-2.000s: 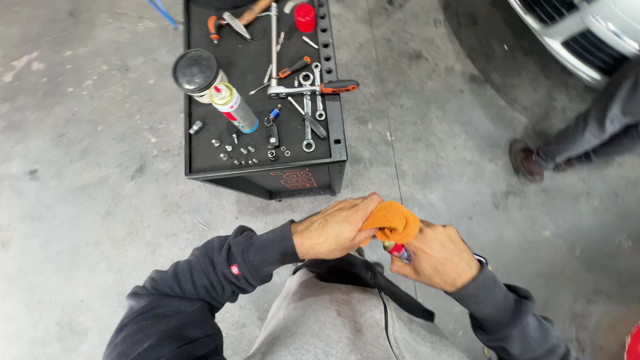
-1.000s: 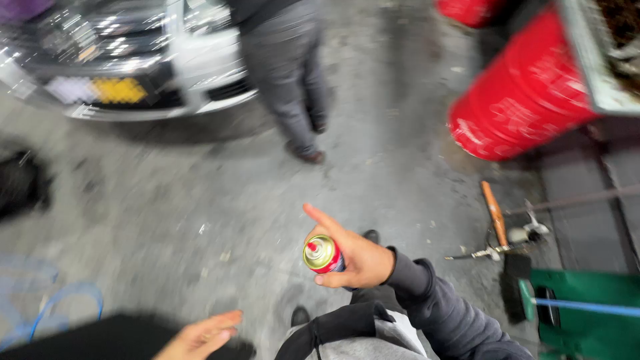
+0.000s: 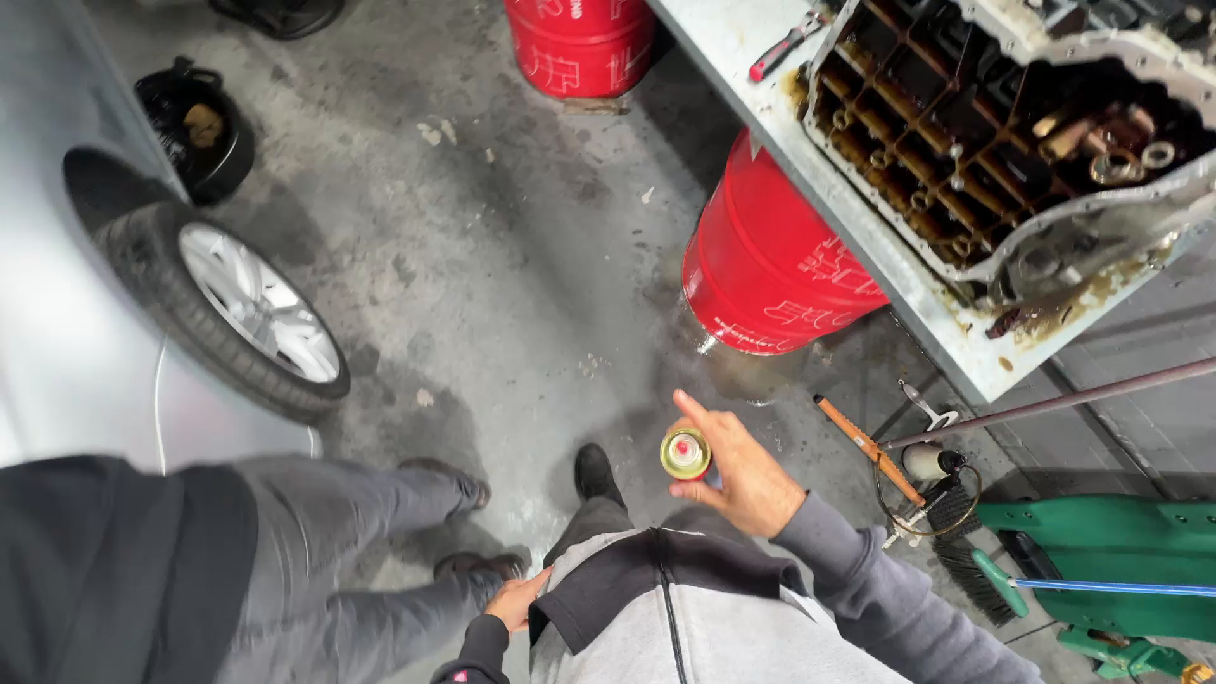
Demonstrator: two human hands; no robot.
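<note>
My right hand [image 3: 746, 467] holds a spray can [image 3: 685, 452] upright, its gold-rimmed top and red nozzle facing up in front of my body. The thumb and fingers wrap the can's far side, and the index finger points forward. My left hand [image 3: 516, 600] is low at the left edge of my grey and black jacket [image 3: 608, 608], touching or very near the cloth. Its fingertips are partly hidden, so its hold cannot be told.
A co-worker in grey trousers [image 3: 313, 560] stands close on the left beside a silver car with an alloy wheel [image 3: 261, 304]. Ahead right, a metal workbench [image 3: 983, 370] bears an oily engine block [image 3: 931, 142]. Red drums [image 3: 769, 256], an orange-handled tool [image 3: 869, 449] and a broom [image 3: 997, 579] are around it.
The view has swung from the tool cart to the workbench. The orange cloth, at my hands two seconds ago, is out of sight. My left hand has drawn in to my jacket; the can remains in my right.
</note>
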